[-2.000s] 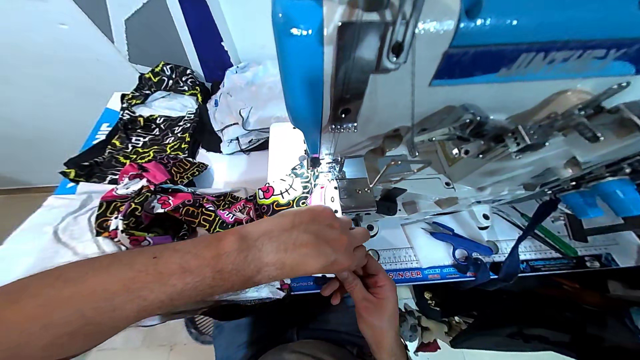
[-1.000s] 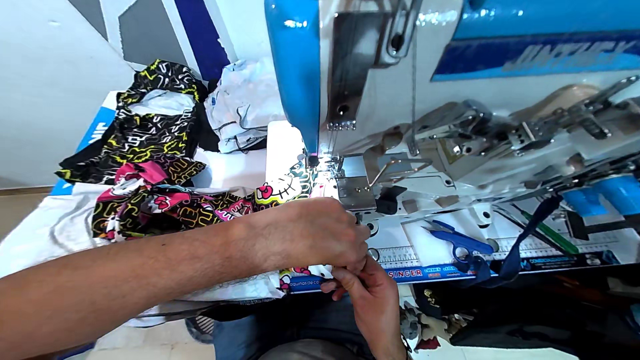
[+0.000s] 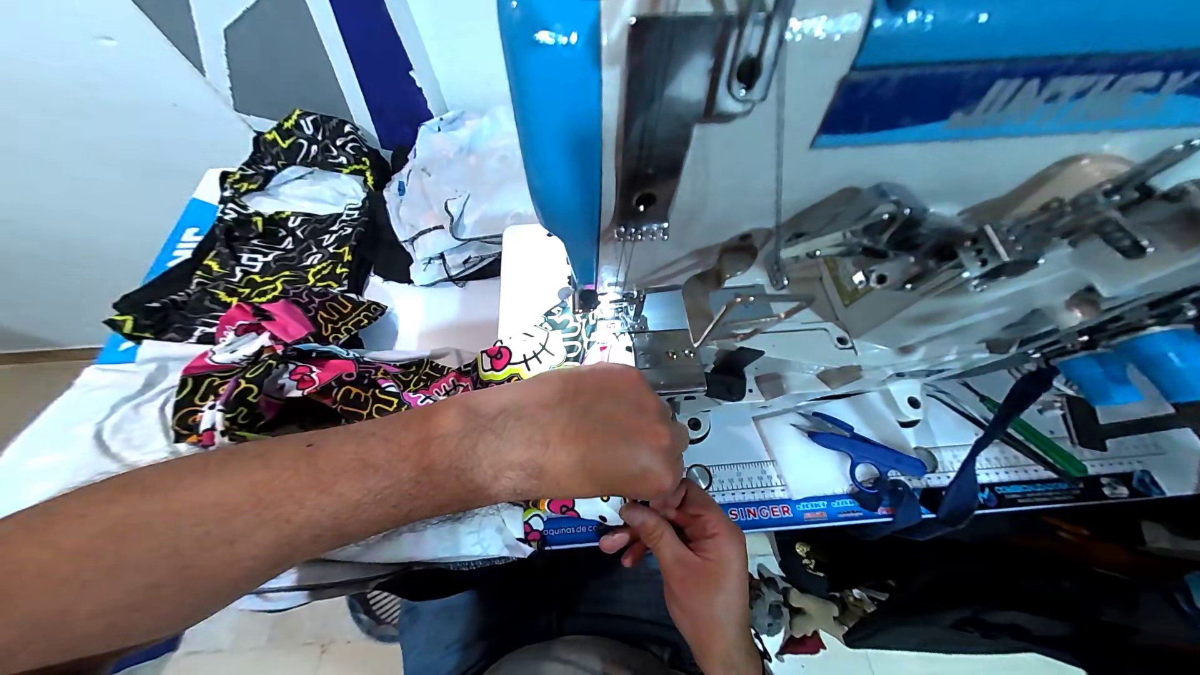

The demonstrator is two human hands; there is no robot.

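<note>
A colourful cartoon-print fabric (image 3: 530, 352) runs across the table to the lit needle area of an industrial sewing machine (image 3: 656, 319). Over the fabric, just in front of the presser foot, lies my left hand (image 3: 600, 431), its fingers curled down; the cloth under them is mostly hidden. My right hand (image 3: 689, 553) is at the table's front edge, thumb and fingers pinched by the left fingertips on the fabric's edge, which is largely covered. Part of the print shows below my left wrist. Several threads run down to the needles.
Black garments with yellow print (image 3: 291, 244) and a pale folded cloth pile (image 3: 459, 187) lie at the left and behind. Blue-handled thread snips (image 3: 867, 450), a dark fabric strip (image 3: 970, 473), a green-handled tool (image 3: 1041, 441) and a printed ruler strip (image 3: 750, 476) are at the right.
The printed fabric's edge near the needles has shifted slightly toward the machine since two seconds ago. My left hand has moved a little; my right hand stays near the table edge.
</note>
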